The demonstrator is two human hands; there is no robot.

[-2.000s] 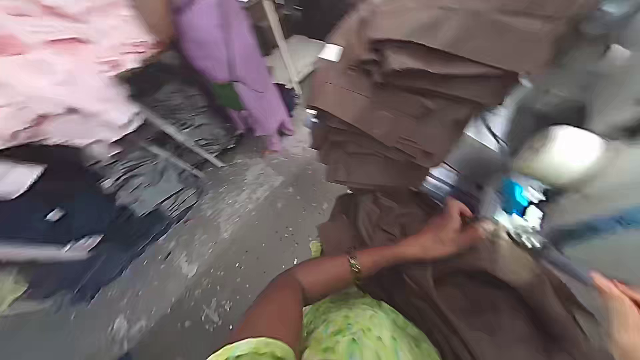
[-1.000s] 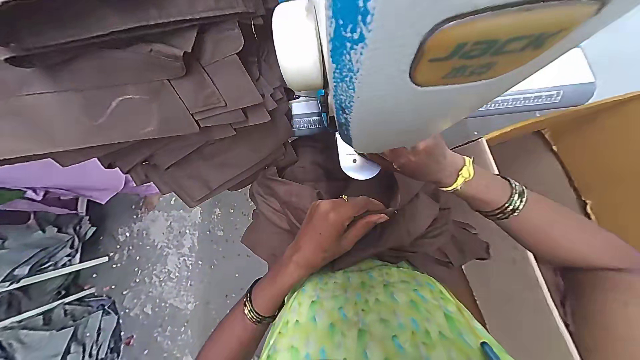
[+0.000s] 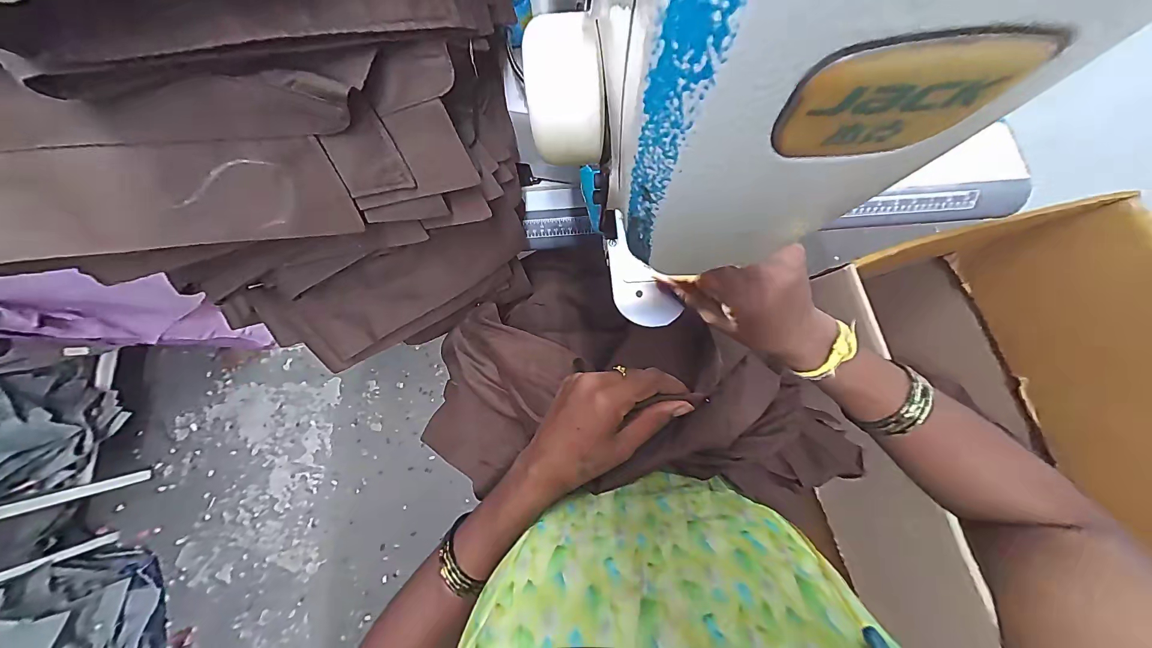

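Note:
A bunched brown cloth garment piece lies over my lap and under the front end of a white and blue Jack sewing machine. My left hand pinches a folded edge of this cloth between thumb and fingers. Just right of the white rounded guard, my right hand is raised at the underside of the machine head, its fingertips partly hidden; whether they grip anything cannot be told. The needle is out of sight behind the guard.
A tall stack of brown cut garment pieces stands left of the machine. Lilac cloth and bundles of grey cloth lie beyond it at the left. An open cardboard box holding brown cloth is at my right. Speckled floor shows at lower left.
The view has swung strongly since two seconds ago. Over the last second, both hands have stayed in nearly the same places, the left on the cloth and the right at the machine head.

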